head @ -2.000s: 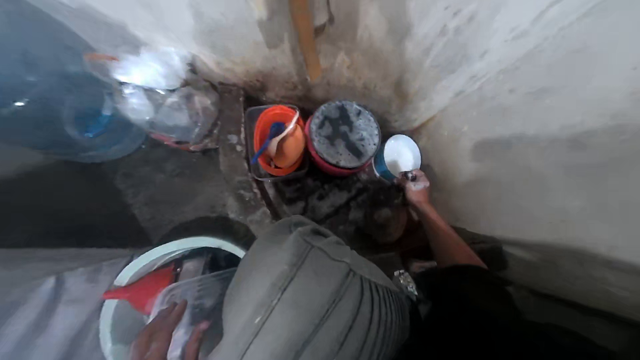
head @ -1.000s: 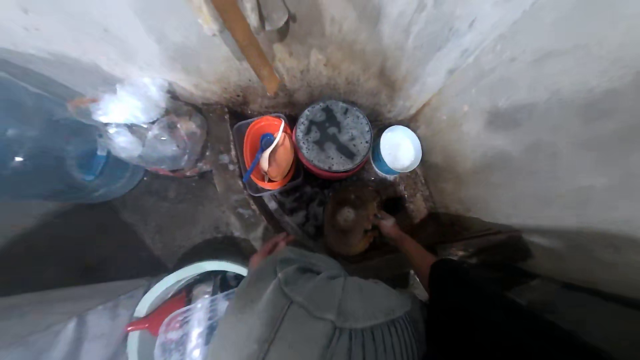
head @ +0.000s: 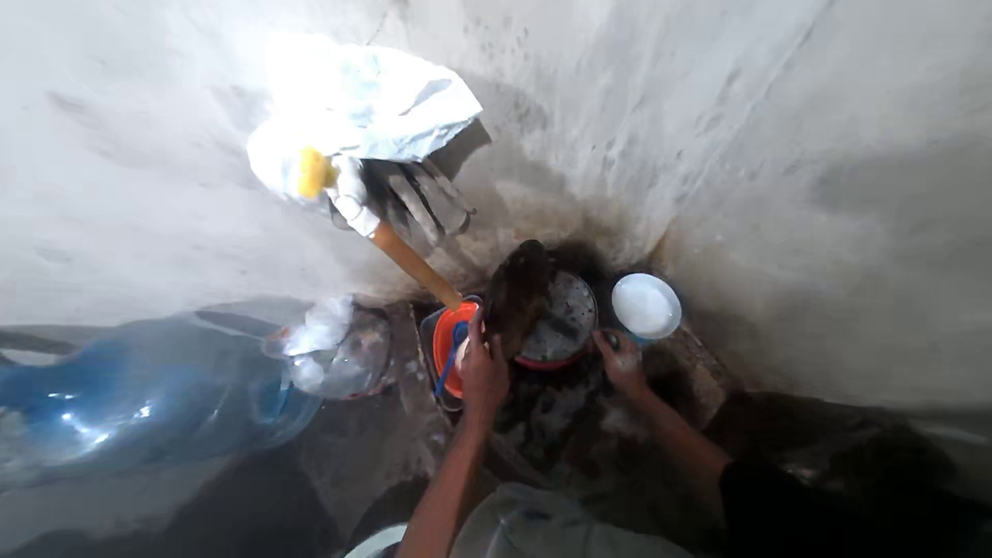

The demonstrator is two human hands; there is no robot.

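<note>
A dark brown, rounded pan or lid (head: 518, 298) stands tilted on edge, with my left hand (head: 486, 370) gripping its lower left side. To its right, my right hand (head: 622, 363) has its fingers curled around a small dark item, too small to identify. Behind the brown piece and partly hidden by it is a red bucket with a wet grey top (head: 570, 318). A tub with a white inside (head: 646, 307) sits just beyond my right hand. Left of my left hand, an orange container (head: 445, 341) in a dark basin holds a blue-handled utensil.
A yellow-brown pipe (head: 418, 267) slants down the wall, under a white plastic bag (head: 387, 101). Clear plastic bags (head: 333, 349) and a large bluish transparent container (head: 155, 395) are at left. The rim of a pale tub (head: 376, 542) shows at the bottom. Walls enclose the corner.
The brown piece was low on the floor and is now raised and tilted in front of the grey-topped bucket. My left hand has moved forward from beside my knee onto it. The view has shifted upward.
</note>
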